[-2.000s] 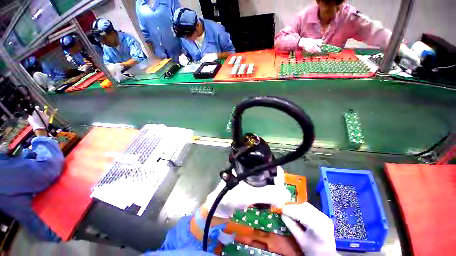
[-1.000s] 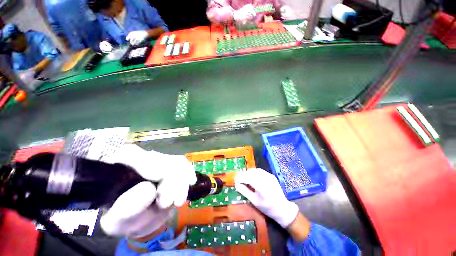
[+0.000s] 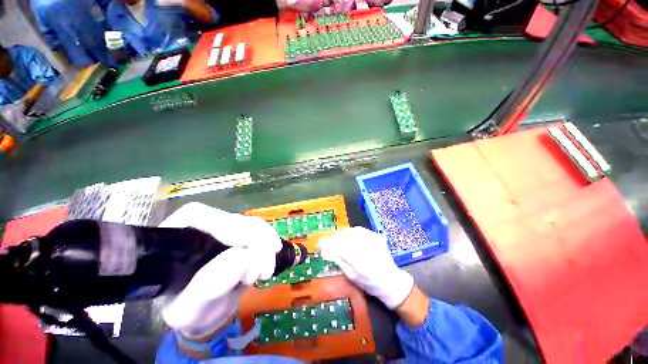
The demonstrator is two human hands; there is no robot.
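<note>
My left hand (image 3: 220,266), in a white glove, grips a thick black electric screwdriver (image 3: 156,259) held nearly level, its yellow-banded tip pointing right. My right hand (image 3: 362,263), also gloved, has its fingertips together right at the tip; whether a screw is between them is hidden. Both are over an orange fixture (image 3: 302,288) with three green circuit boards. The front board (image 3: 305,321) shows almost whole; the middle board (image 3: 302,272) and the back board (image 3: 305,224) are partly covered by my hands and the tool. A blue bin (image 3: 433,245) of small silvery screws stands right of the fixture.
A red mat (image 3: 540,242) at right holds two white-striped pieces (image 3: 579,151). Ribbed silver-white parts (image 3: 121,202) lie at left. Beyond, the green conveyor (image 3: 320,106) carries loose boards (image 3: 244,137). A metal post (image 3: 543,64) stands back right. People in blue and pink work across the belt.
The view has tilted and shifted slightly since a second ago. The screwdriver has swung from upright to nearly level over two seconds. My right fingers have stayed by its tip.
</note>
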